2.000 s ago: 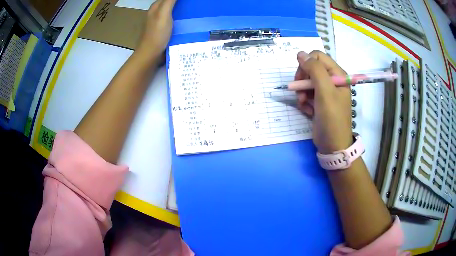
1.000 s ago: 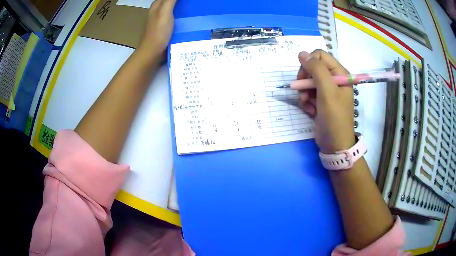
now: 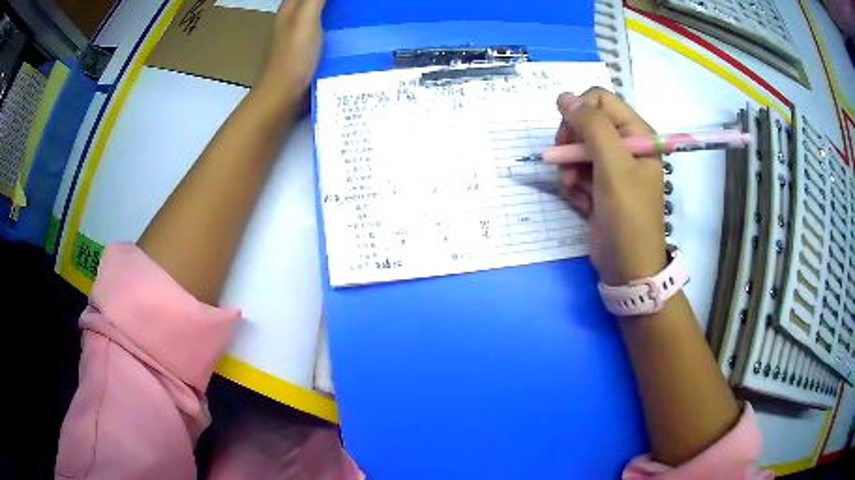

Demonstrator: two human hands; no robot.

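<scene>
A blue folder (image 3: pixel 478 375) lies open in front of me. A white record form (image 3: pixel 412 178) with a printed table and handwriting is held at its top by a dark shiny lever clip (image 3: pixel 459 58). My right hand (image 3: pixel 609 173) rests over the form's right side and grips a pink and white pen (image 3: pixel 656 144). The pen tip points left, over the form's table lines. My left hand (image 3: pixel 302 47) is at the folder's upper left edge; its fingertips are cut off by the top of the picture, so its grip is unclear.
Stacked parts trays (image 3: pixel 816 253) stand at the right, more trays (image 3: pixel 736 28) at the upper right. A tray edge (image 3: pixel 614 47) shows beside the folder. A cardboard sheet (image 3: pixel 225 42) lies upper left. A blue bin (image 3: pixel 66 141) with yellow-edged sheets (image 3: pixel 42 122) is far left.
The folder and form have shifted very slightly up in the picture. My right hand still holds the pen at nearly the same spot. My left hand has hardly moved.
</scene>
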